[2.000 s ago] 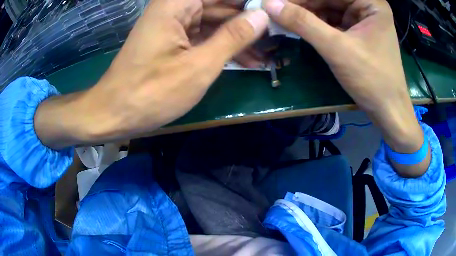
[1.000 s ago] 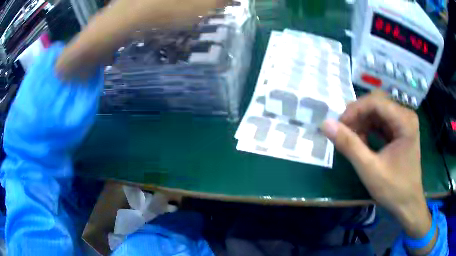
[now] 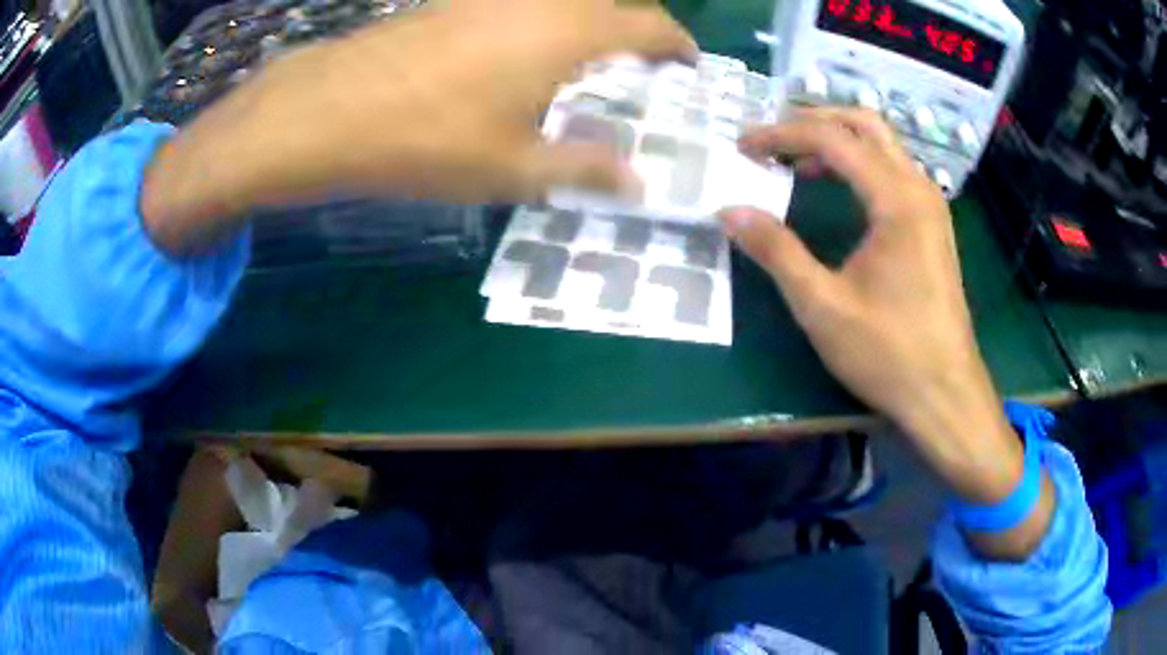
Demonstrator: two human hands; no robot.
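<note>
A white sticker sheet with grey notched squares (image 3: 672, 170) is raised over the bench between my hands. My right hand (image 3: 864, 256) pinches its right edge between thumb and fingers. My left hand (image 3: 512, 115) is blurred and lies over the sheet's left part; whether its fingers grip the sheet cannot be told. More sticker sheets (image 3: 605, 282) lie overlapped on the green bench beneath, with grey notched squares in rows. No display module can be made out in my hands.
Clear component trays (image 3: 371, 230) are stacked at left, partly behind my left arm. A white power supply (image 3: 896, 71) with red digits stands behind my right hand. Black equipment (image 3: 1094, 237) is at right. A cardboard box (image 3: 186, 537) with white scraps (image 3: 262, 544) sits below the bench edge (image 3: 576, 438).
My hands were together near the bench edge, then apart, the left over the trays. Now the left is over the sheets, and one sheet is lifted in the right hand.
</note>
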